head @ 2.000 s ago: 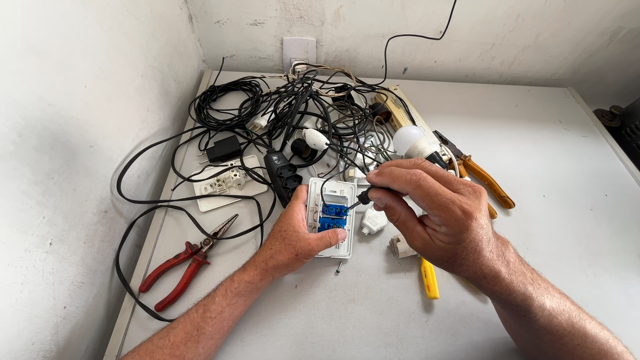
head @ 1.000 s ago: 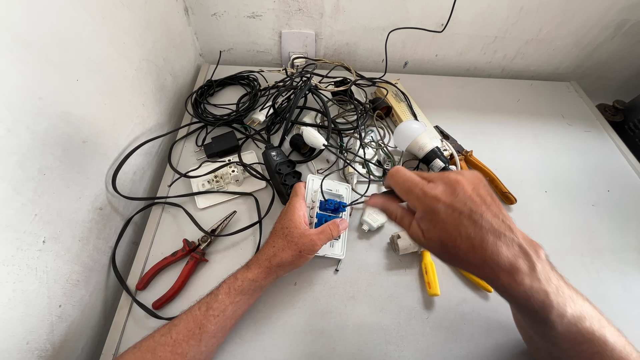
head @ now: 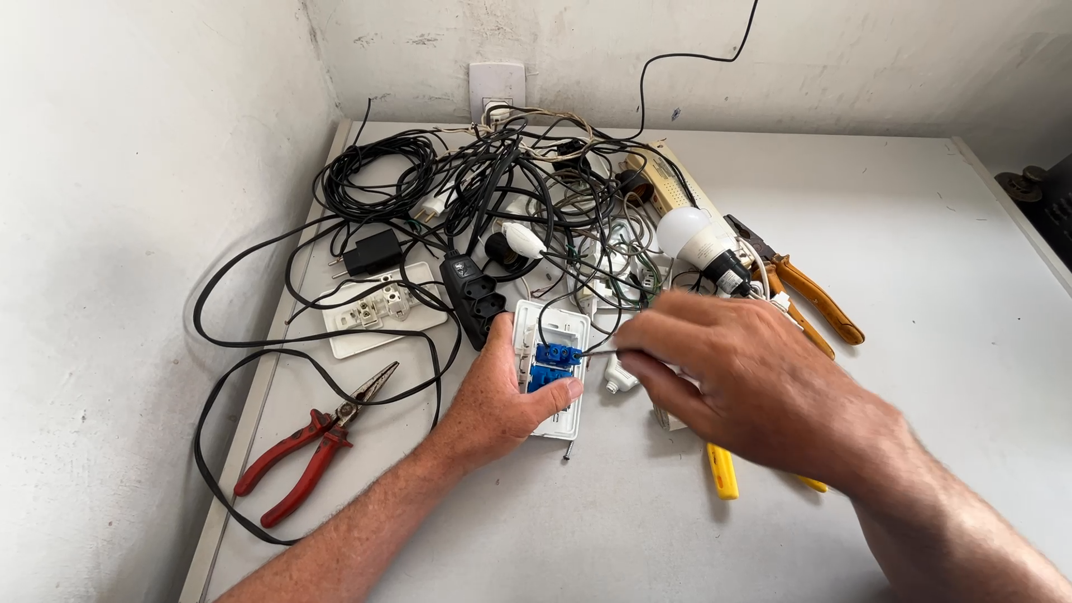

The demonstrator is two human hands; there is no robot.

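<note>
My left hand (head: 502, 398) grips a white plastic outlet plate (head: 572, 419) by its left and lower part, thumb over the front. Two blue socket modules (head: 557, 355) sit in the plate, and black wires reach the upper one. My right hand (head: 737, 368), slightly blurred, pinches a screwdriver, whose thin shaft (head: 599, 353) points left to the right side of the upper blue module. Its handle is mostly hidden by my fingers. A screw (head: 569, 450) shows just below the plate.
Red-handled long-nose pliers (head: 322, 448) lie at left, near a second white plate (head: 427, 316). Behind the hands are a black power strip (head: 473, 293) and tangled black cables (head: 502, 176). A light bulb (head: 685, 233), orange-handled pliers (head: 808, 297) and a yellow handle (head: 721, 471) lie at right.
My right hand has turned about the screwdriver, and its fingers now cover most of the black handle seen two seconds ago. The left hand holds the plate in nearly the same place.
</note>
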